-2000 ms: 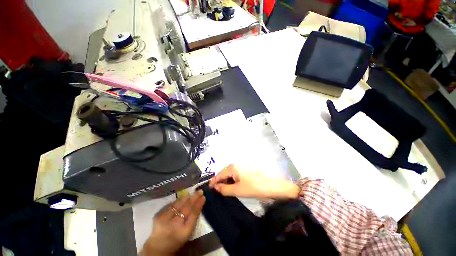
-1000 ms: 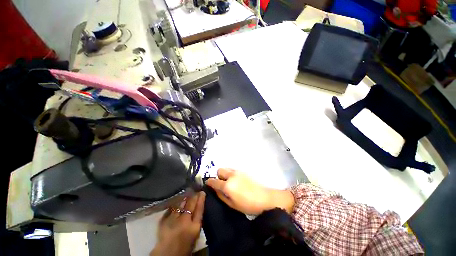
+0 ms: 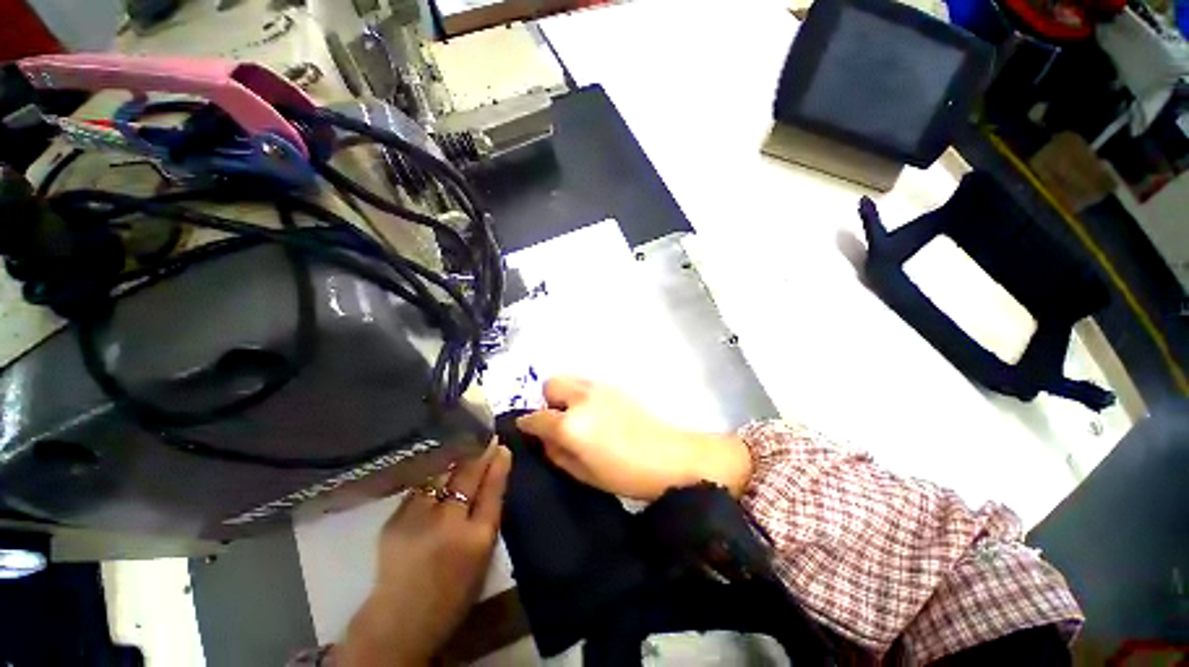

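A black fabric piece [image 3: 561, 560] lies on the machine bed and hangs toward me, its upper end under the front of the grey machine cover [image 3: 235, 352]. My right hand [image 3: 606, 437] pinches the fabric's top end with thumb and fingers. My left hand [image 3: 437, 547], with a ring, lies at the fabric's left edge, fingertips touching it close to the cover. The needle area is hidden by the cover and my fingers. A white sheet [image 3: 613, 313] lies on the bed beyond my right hand.
Black cables [image 3: 483, 261] and a pink-handled tool [image 3: 170, 81] lie on the machine head. A control panel [image 3: 876, 78] stands on the white tabletop [image 3: 782, 306]. A finished-looking black frame piece [image 3: 1004, 280] lies at the right.
The view has moved closer to the machine head, which looks larger. Both hands stay at the fabric's end. My left fingers are drawn closer together along its edge.
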